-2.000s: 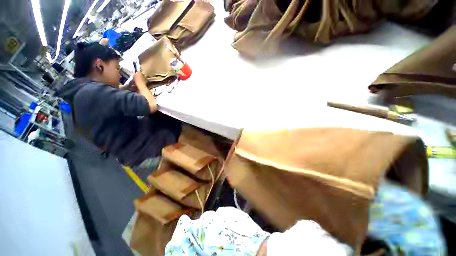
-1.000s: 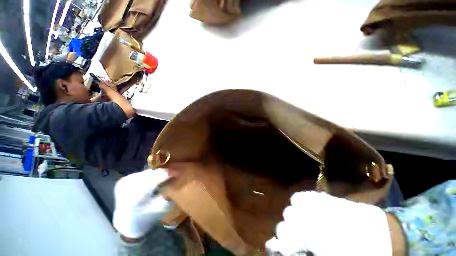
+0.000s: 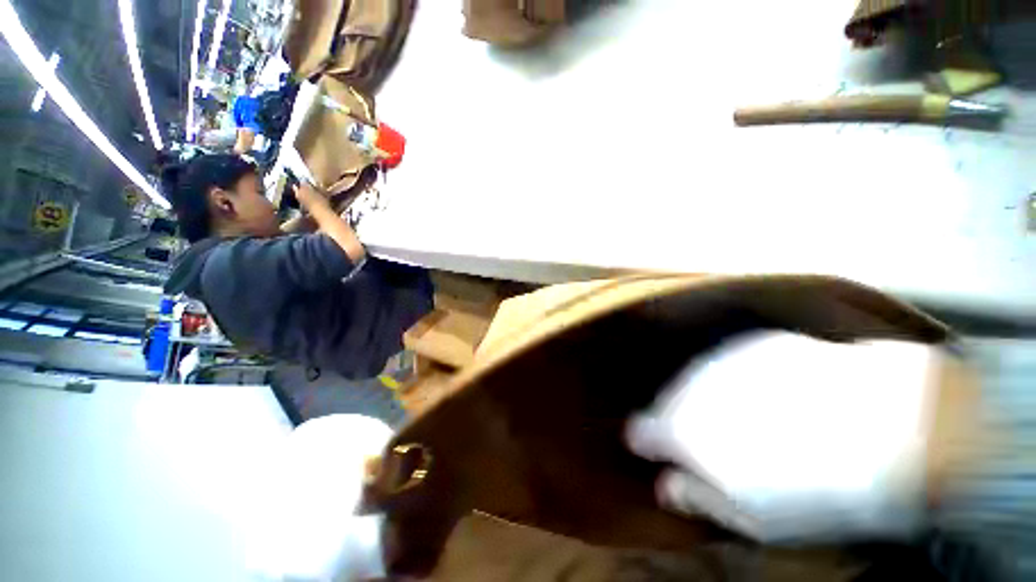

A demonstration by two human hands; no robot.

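Observation:
A brown handbag body (image 3: 545,387) lies open in front of me below the table edge, its mouth facing up. A gold ring (image 3: 411,464) shows at its left side, and a thin gold line runs inside. My left hand (image 3: 329,500), in a white glove, is at the bag's left rim beside the ring; its fingers are overexposed. My right hand (image 3: 795,438), white-gloved with bare fingertips, is blurred and reaches over the bag's opening, fingers apart, holding nothing visible.
A white table (image 3: 591,171) lies beyond the bag. On it are a wooden-handled tool (image 3: 863,110), brown bags (image 3: 352,46) and a red-topped container (image 3: 389,146). A person (image 3: 284,273) sits at the left by the table. A pale surface (image 3: 136,477) is at lower left.
The bag's mouth has tilted and shifted down. My right hand has moved up over the opening. My left hand remains at the left rim. The view has shifted slightly.

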